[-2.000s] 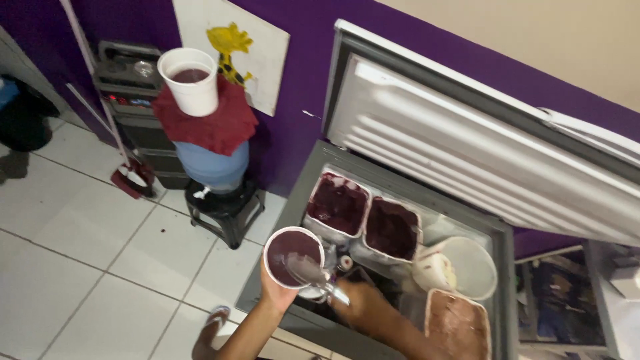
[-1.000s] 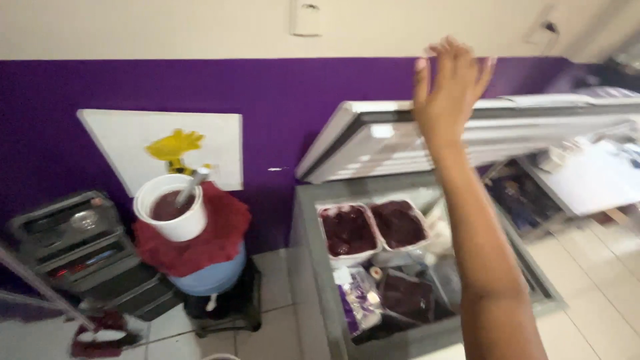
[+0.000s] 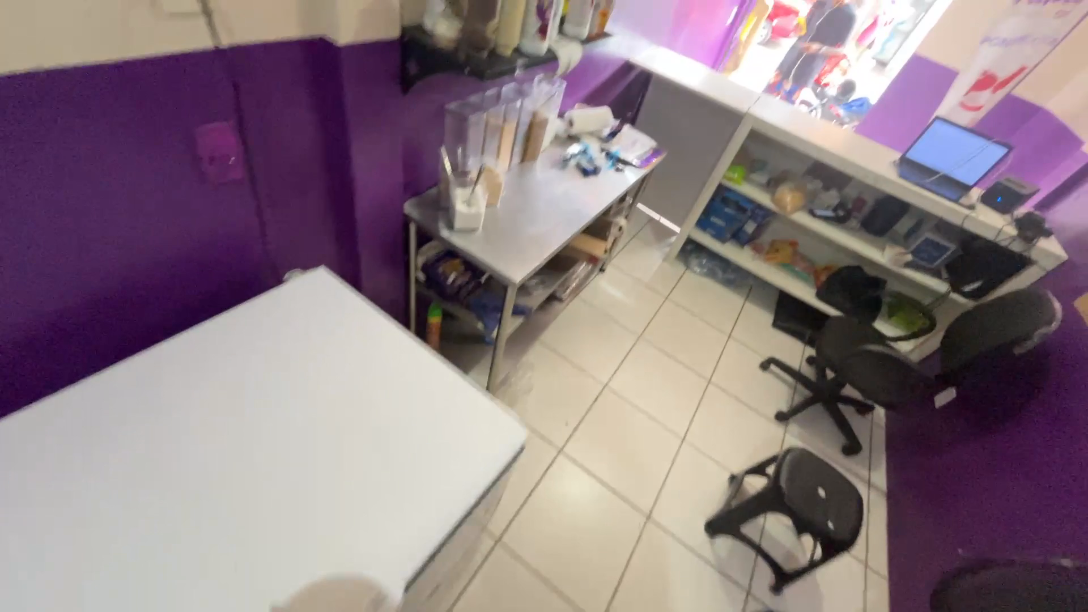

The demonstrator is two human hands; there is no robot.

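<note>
Neither of my hands can be made out. The white lid of the chest freezer (image 3: 255,442) lies flat and closed across the lower left. A pale, blurred rounded shape (image 3: 336,593) shows at the bottom edge over the lid; I cannot tell what it is. Beyond the freezer is a stainless steel table (image 3: 544,212). It bears clear upright dispensers (image 3: 501,127), a white holder with utensils (image 3: 467,206), and a paper roll (image 3: 588,117). Packages sit on its lower shelf.
A wall shelf with bottles (image 3: 510,64) hangs above the table. A white shelved counter (image 3: 833,140) carries a laptop (image 3: 954,157). A black office chair (image 3: 829,374) and black stool (image 3: 799,510) stand on the tiled floor at the right. People are outside the opening.
The view has swung far to the right. The freezer lid, raised before with a hand at its edge, is now down. The tubs, the cups and that hand are out of view.
</note>
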